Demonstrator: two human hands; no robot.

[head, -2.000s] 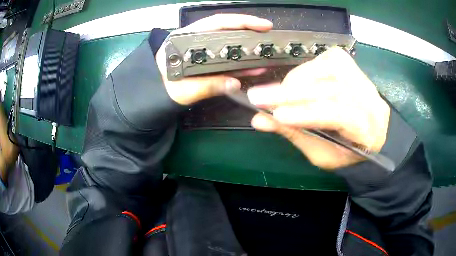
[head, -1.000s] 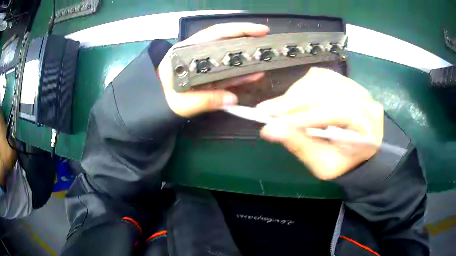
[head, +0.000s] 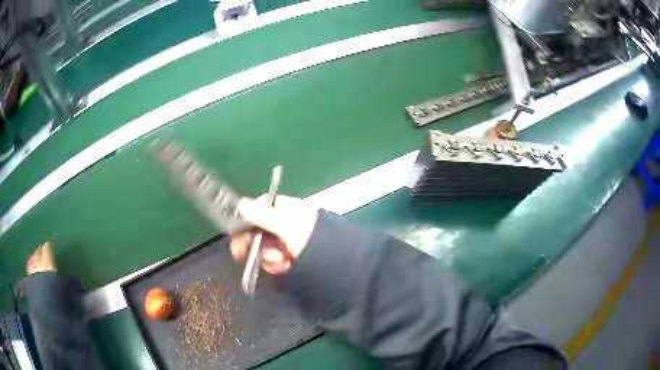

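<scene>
My right hand is shut on the near end of a grey metal fixture bar, which is motion-blurred and slants up to the left over the green bench. Slim silver tweezers are held in the same hand, pointing up and down across the fingers. My left hand is small at the far left, over the bench edge of view; its fingers are not clear and no held thing shows. The black tray lies below my right hand, with an orange ball and fine copper-coloured slivers in it.
A stack of fixtures with components on top stands at the right. A brass-coloured foot on a silver arm is behind it. Another fixture bar lies beyond. White strips cross the bench. A dark small object lies far right.
The view has swung to the right, bringing in the fixture stack. The fixture bar has passed from my left hand to my right hand, which still holds the tweezers. My hands are now far apart.
</scene>
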